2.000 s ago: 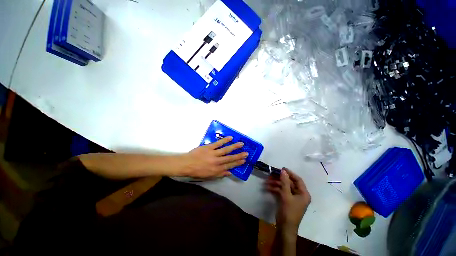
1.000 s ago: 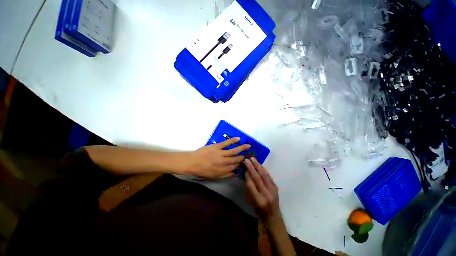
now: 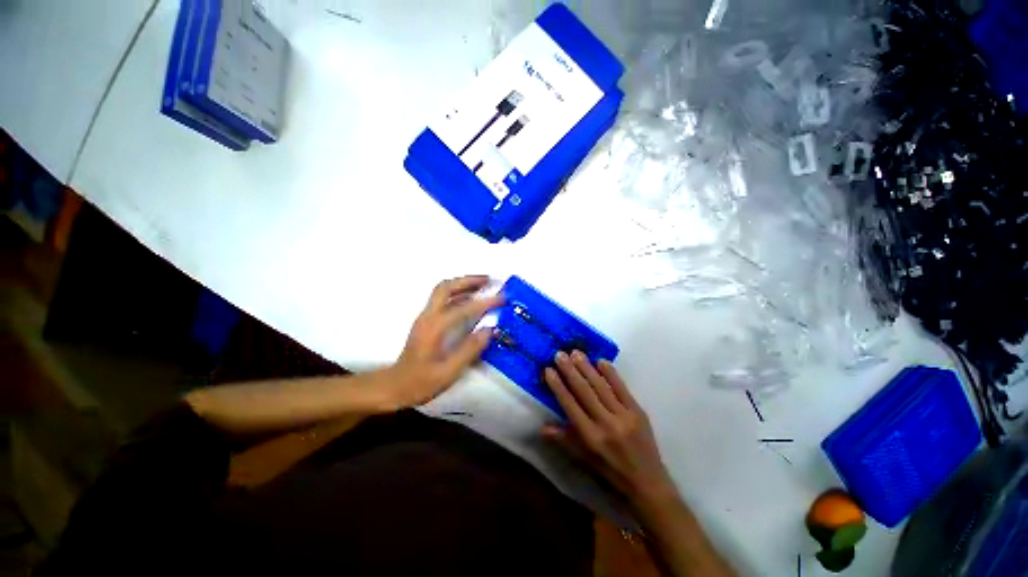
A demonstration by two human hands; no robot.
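Observation:
A blue inner tray (image 3: pixel 539 322) lies tilted on the white table in front of me. A black USB cable (image 3: pixel 522 312) lies in it, with its plugs at the tray's left end. My left hand (image 3: pixel 446 340) is at that end, thumb and fingers apart, fingertips at the tray's edge and by a plug. My right hand (image 3: pixel 603 415) lies over the tray's right end, fingers close together on the cable and tray, thumb by the near edge. The part of the cable under my right fingers is hidden.
Retail box sleeves (image 3: pixel 513 124) are stacked behind the tray. Finished boxes (image 3: pixel 231 73) stand at upper left. Clear plastic pieces (image 3: pixel 721 192) and a black cable pile (image 3: pixel 958 203) spread at right. Spare blue trays (image 3: pixel 905 445), an orange fruit (image 3: pixel 836 509) and a tub (image 3: pixel 958 524) are at lower right.
My right hand has brought the loose cable end from beside the tray onto it. My left hand has moved from on top of the tray to its left end, uncovering the middle.

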